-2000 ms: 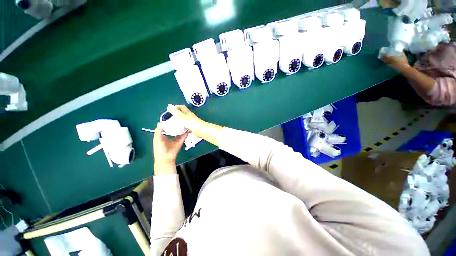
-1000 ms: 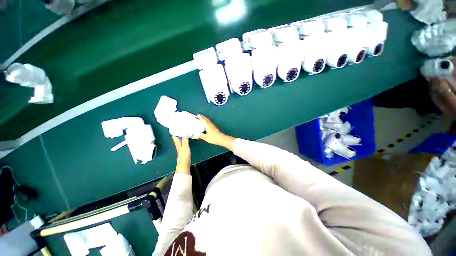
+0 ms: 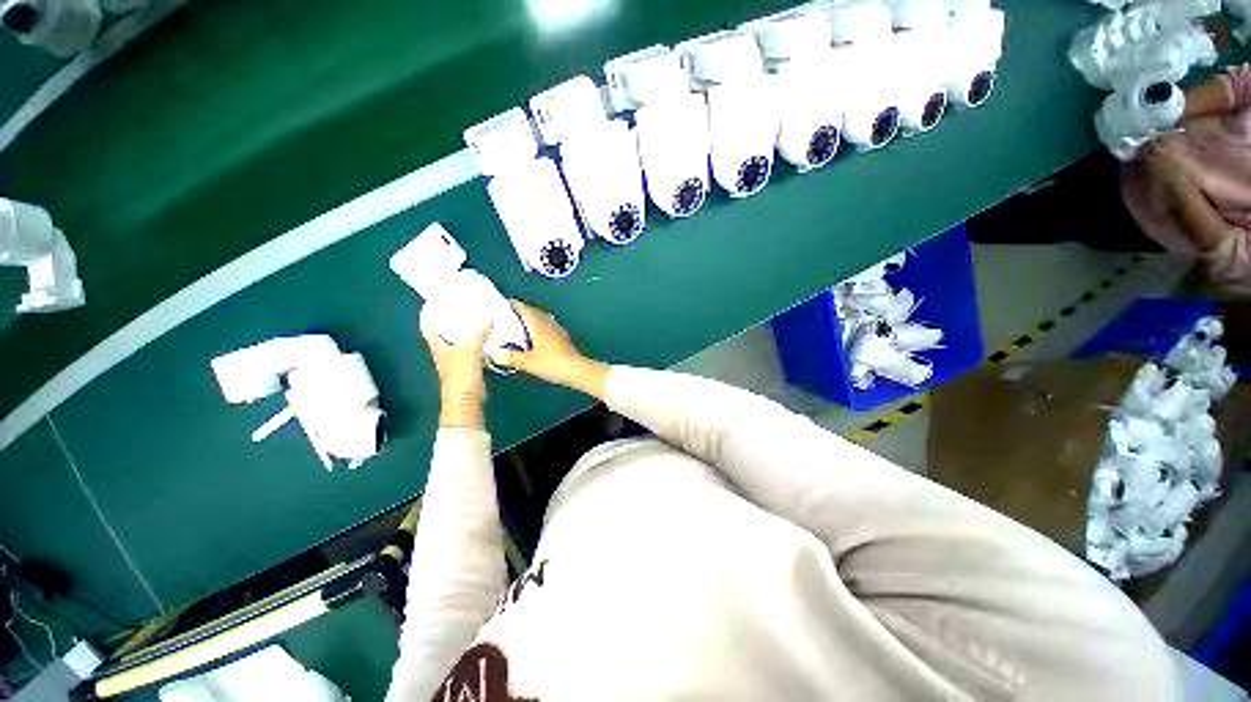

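Note:
A white security camera (image 3: pixel 464 299) lies at a slant at the bench, its squarish bracket pointing up and left. My left hand (image 3: pixel 457 368) holds its lower left side. My right hand (image 3: pixel 543 348) holds its lower right end, near the dark-edged face, which is mostly hidden by the fingers. Several white cameras stand in a row (image 3: pixel 682 151) to the upper right, black LED lens faces toward me. Another white camera (image 3: pixel 324 399) with an antenna lies on the bench to the left, touched by neither hand.
The green bench (image 3: pixel 151 453) runs beside the conveyor's pale rail (image 3: pixel 295 250). Another person (image 3: pixel 1191 185) is at the far right beside more cameras. A blue bin (image 3: pixel 947 309) and a brown carton (image 3: pixel 1008 436) with white parts are on the floor. A yellowish-framed cart (image 3: pixel 227 656) is lower left.
The held camera has turned from an end-on pose to lying slanted, bracket up and left, and its lower end has swung down between my hands. The neighbour's hands have moved.

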